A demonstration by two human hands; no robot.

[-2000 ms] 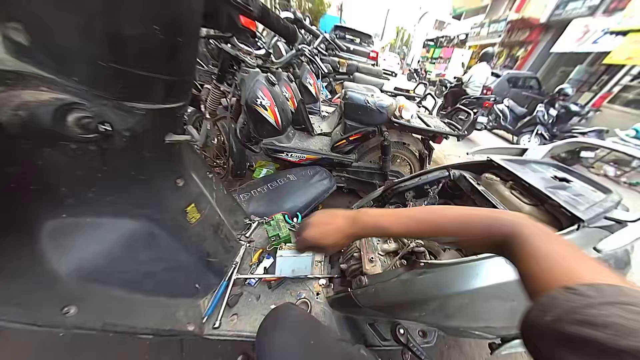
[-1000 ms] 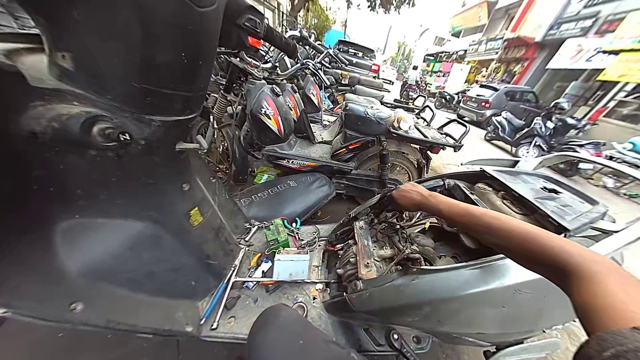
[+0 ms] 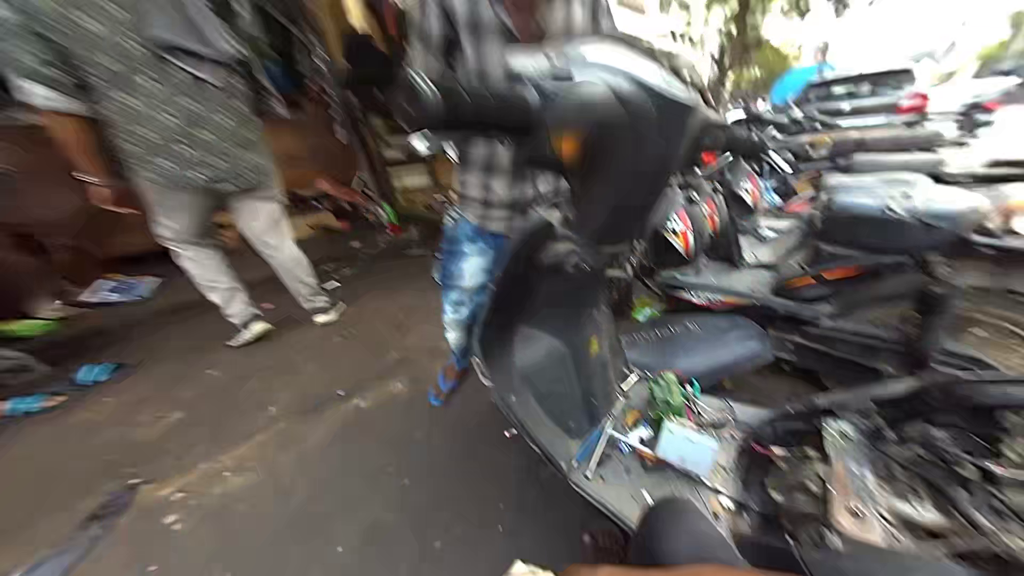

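Note:
The view is blurred. A strip of bare skin [image 3: 672,570], part of my arm or hand, crosses the bottom edge beside a small pale thing [image 3: 528,568]; whether it is held cannot be told. My left hand is not seen. Above my dark-clad knee [image 3: 680,532], the scooter's floorboard [image 3: 632,492] carries long metal tools [image 3: 600,448], a green item [image 3: 666,396], a light blue flat box [image 3: 686,448] and loose small parts. The scooter's exposed engine area [image 3: 864,480] lies at the lower right. A detached dark seat [image 3: 696,346] lies beyond the floorboard.
The scooter's front panel and handlebar [image 3: 592,128] rise in the centre. A person in a checked shirt and jeans [image 3: 468,264] stands behind it; another person [image 3: 192,144] stands at the left. Parked motorcycles [image 3: 832,272] line the right. Blue sandals [image 3: 96,373] are at far left.
The view has swung far left, bringing the people and ground into sight. My right arm, earlier stretched over the tools and then the engine area, no longer reaches across there.

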